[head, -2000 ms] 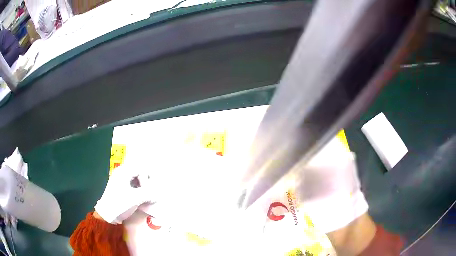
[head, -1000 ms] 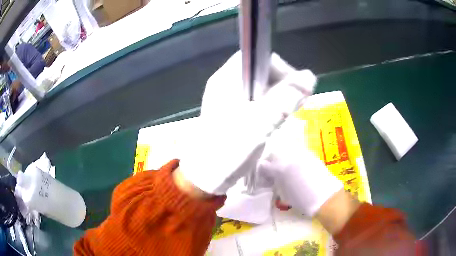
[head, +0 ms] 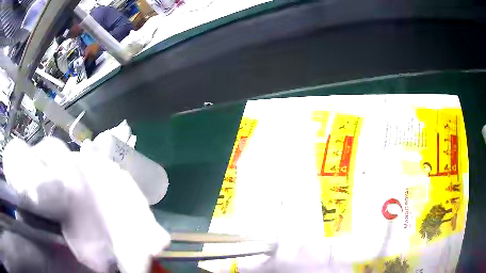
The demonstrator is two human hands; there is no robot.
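My left hand [head: 90, 208], in a white glove, is large and blurred at the lower left. It is closed around a long thin lamp arm [head: 213, 253], which runs across the bottom and shows on both sides of the glove. A blurred white shape lies at the arm's right end, over the sheet; I cannot tell if it is my right hand. The printed cardboard sheet [head: 341, 160], white with yellow and red panels, lies flat on the green bench. Its white areas are glared out.
A cloudy white bottle [head: 144, 173] leans behind my left hand, beside a crumpled white cloth [head: 125, 132]. A dark conveyor belt [head: 320, 48] crosses behind the bench. A person [head: 109, 24] sits at the far upper left, beyond a curved grey bar [head: 26, 64]. A white block edge shows at far right.
My view has swung left, so the sheet and bottle sit further right. The lamp arm has gone from upright to nearly level. My left hand has moved off the sheet to the left.
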